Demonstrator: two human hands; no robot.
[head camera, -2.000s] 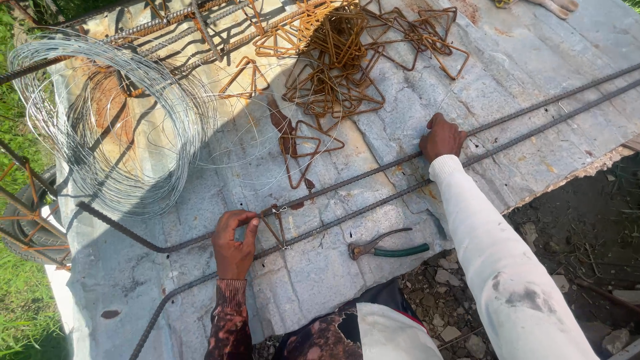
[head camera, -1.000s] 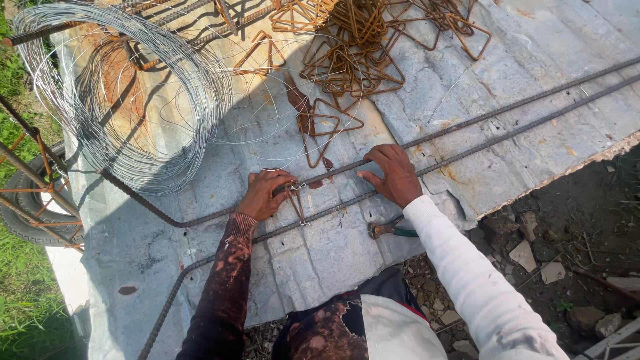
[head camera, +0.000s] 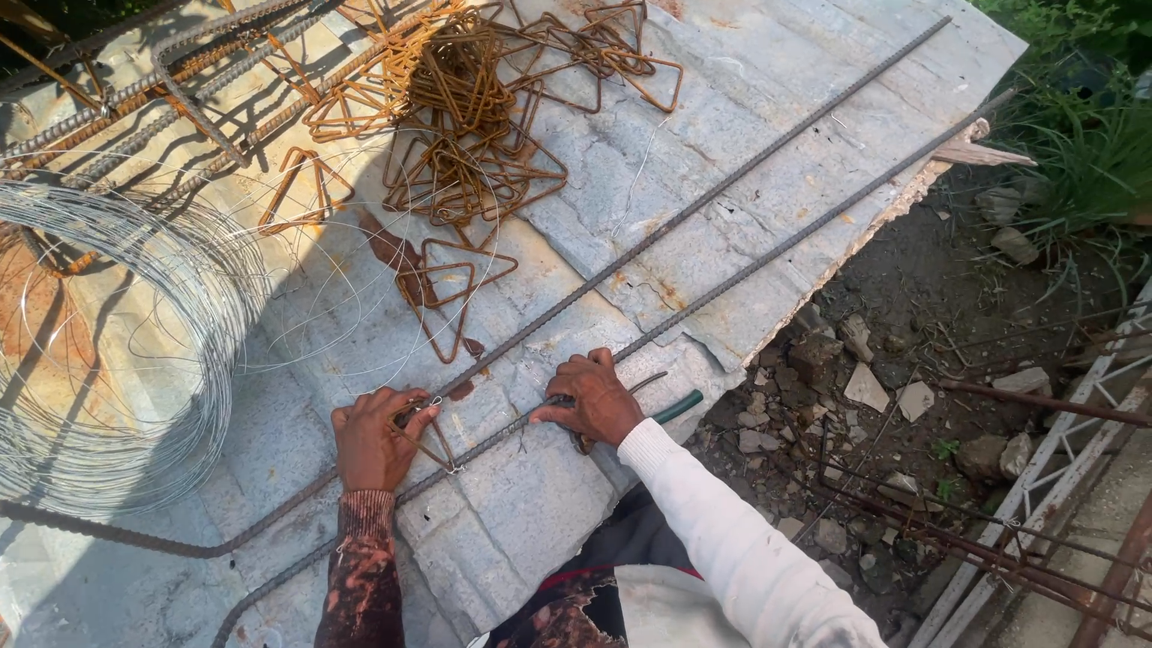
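Two ribbed steel bars, an upper rebar (head camera: 702, 202) and a lower rebar (head camera: 792, 238), run side by side across a metal sheet. My left hand (head camera: 378, 436) grips a triangular wire stirrup (head camera: 435, 443) at the upper bar; wire ties join the stirrup to both bars. My right hand (head camera: 589, 396) has its fingers on the lower bar, thumb along its near side. Beneath that hand lie pincers (head camera: 677, 407) with one green handle, their head partly hidden. Loose rusty stirrups (head camera: 454, 288) lie beyond the bars.
A coil of galvanized wire (head camera: 216, 360) lies at the left, loose strands spreading right. Behind it stands assembled rebar (head camera: 135, 99); a pile of rusty stirrups (head camera: 468, 90) is at the top. The corrugated metal sheet (head camera: 828, 72) has a broken near edge above rubble (head camera: 810, 360).
My right hand has come from farther right along the bars to near the left hand, and now rests on the lower bar over the pincers. The view has shifted right.
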